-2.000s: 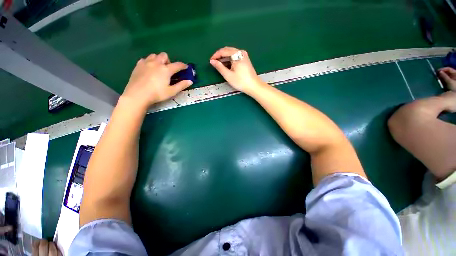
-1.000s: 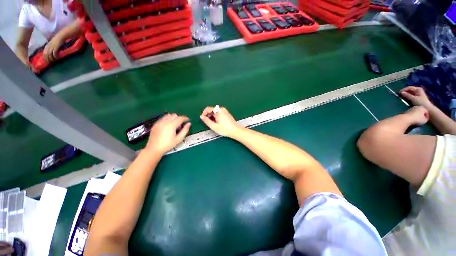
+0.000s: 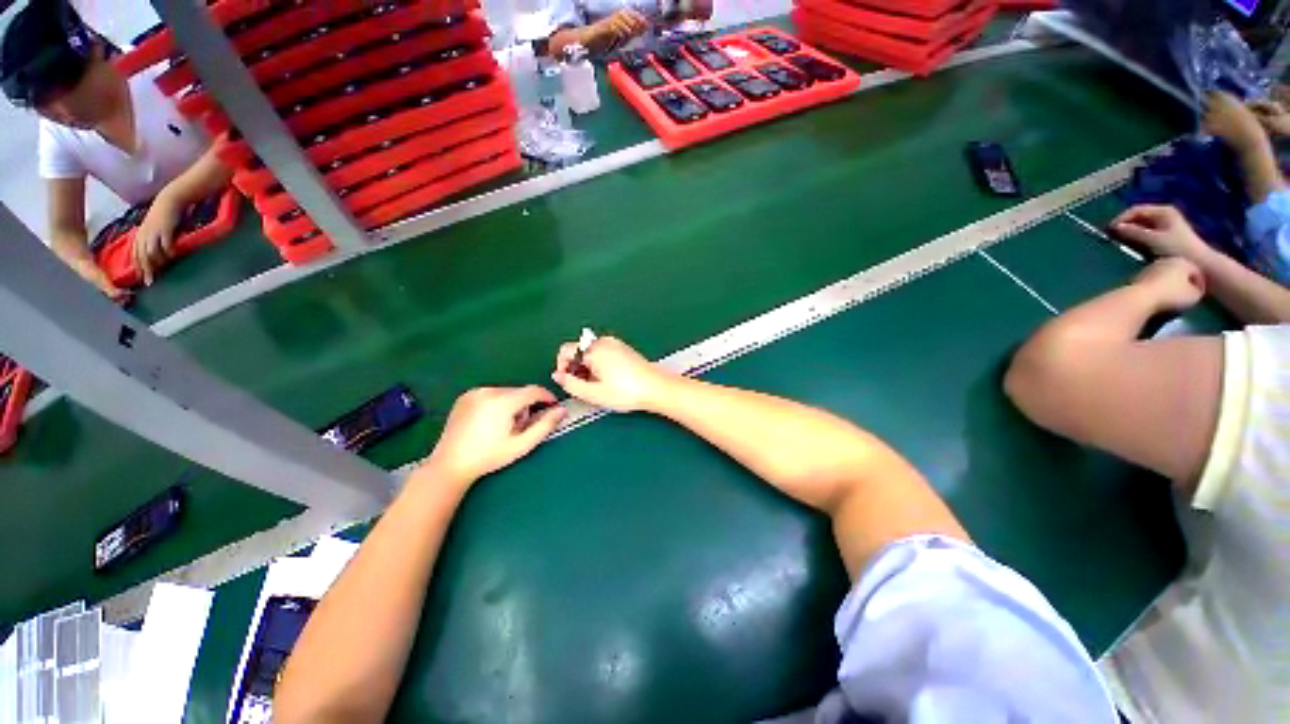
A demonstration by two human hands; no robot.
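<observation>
My left hand [image 3: 495,429] is at the conveyor edge rail, fingers curled and thumb near the fingertips; a small dark patch shows between them, too unclear to name. My right hand [image 3: 606,376] is just right of it, fingertips bunched, with a small white band or piece [image 3: 587,341] at a finger. Whether it pinches anything is hidden. A dark keypad phone [image 3: 379,419] lies on the belt left of my left hand, touched by neither hand and partly behind the post. Another phone [image 3: 139,529] lies further left on the belt.
A grey post [image 3: 184,375] stands at left. Papers [image 3: 167,654] and a dark phone [image 3: 272,648] lie beside my left forearm. Across the belt are stacked red trays [image 3: 382,120] and a filled tray [image 3: 736,88]. One phone [image 3: 995,167] lies far right. A neighbour's arm [image 3: 1118,382] is at right.
The phone beside my left hand has moved left, away from it. My left hand has come nearer my right hand, at the rail. The view has shifted, and the far-right phone sits further left in it.
</observation>
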